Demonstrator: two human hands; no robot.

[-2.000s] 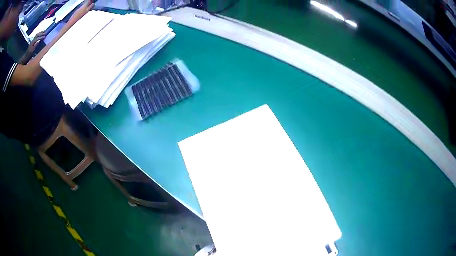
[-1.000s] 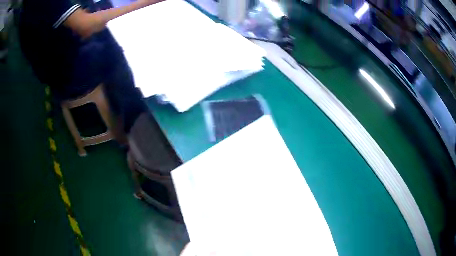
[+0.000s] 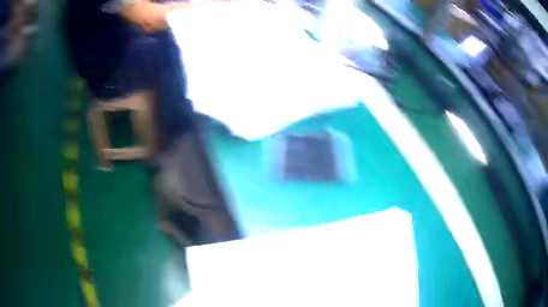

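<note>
A bright white sheet or sleeve (image 3: pixel 306 264) lies at the bottom centre, cut off by the lower edge, overlapping the green bench mat (image 3: pixel 264 204). Beyond it, a hand-sized pale backing with dark rows (image 3: pixel 309 157) lies on the mat, blurred. Past that, a pile of white sheets (image 3: pixel 258 72) spreads over the bench. Neither of my hands can be made out; the near end of the white sheet is out of the picture. The frame is blurred by motion.
A person (image 3: pixel 114 54) sits at the upper left, an arm at the pile. A tan stool (image 3: pixel 123 153) and a dark stool (image 3: pixel 192 186) stand left of the bench. A pale edge rail (image 3: pixel 432 174) runs along the right. Yellow-black tape (image 3: pixel 72 204) marks the green floor.
The view has swung, so the pile and backing sit further right. The near white sheet now shows lower and turned. The bit of hand at its lower left corner is no longer visible.
</note>
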